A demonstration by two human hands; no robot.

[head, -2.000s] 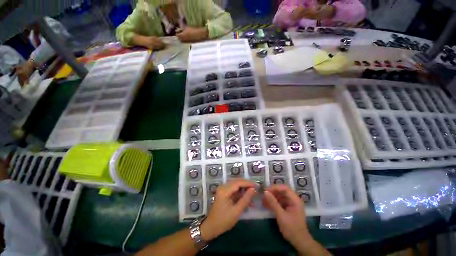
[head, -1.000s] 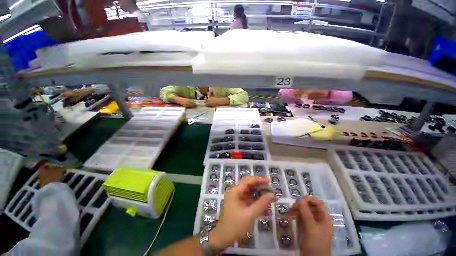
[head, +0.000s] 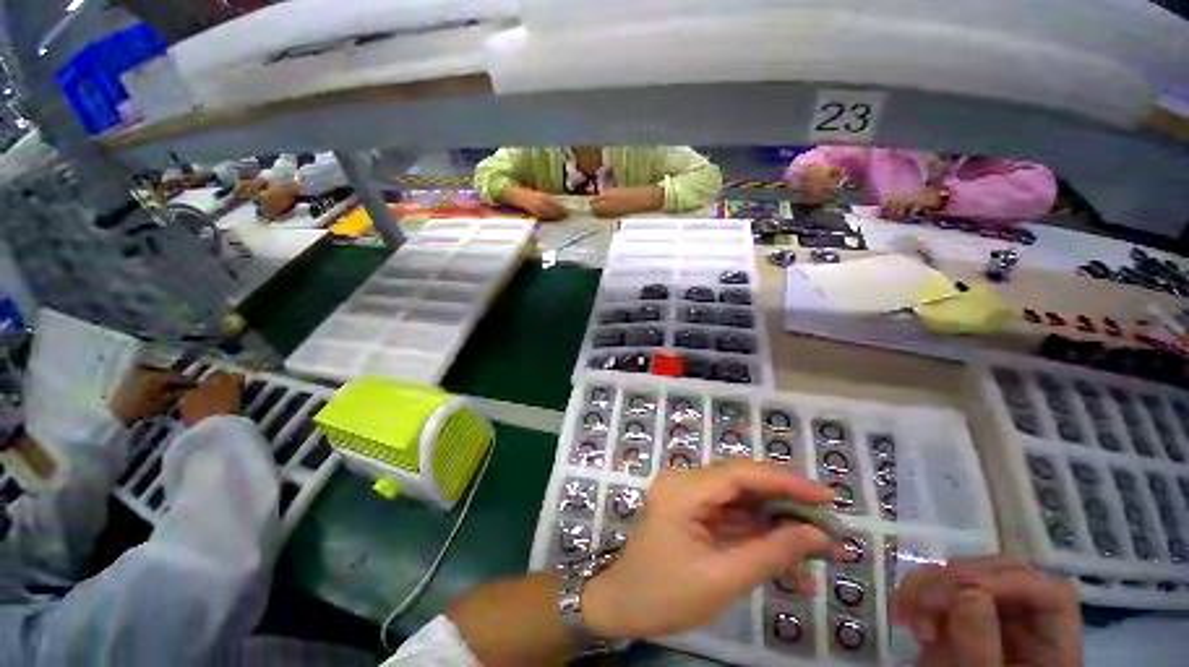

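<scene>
My left hand [head: 711, 547], with a metal watch on the wrist, holds a small round housing [head: 798, 513] edge-on between thumb and fingers above the white blister tray [head: 558, 521]. The tray pockets hold round housings with silver-grey rims. My right hand [head: 988, 612] is blurred and cut off by the bottom edge, over the tray's right end. Its fingertips are close together near a shiny translucent strip [head: 923, 558]; whether they hold something cannot be told.
A dark-parts tray [head: 678, 280] with a red piece [head: 666, 365] is behind. Stacked parts trays [head: 1089, 456] are right. A green desk fan [head: 404, 437] with white cord and an empty-looking tray [head: 417, 300] are left. A person's hands [head: 209, 395] work far left; two people sit opposite.
The view has tilted up, then partly down, and turned. My left hand has lifted a housing above the tray. My right hand has moved away from it, towards the tray's right end.
</scene>
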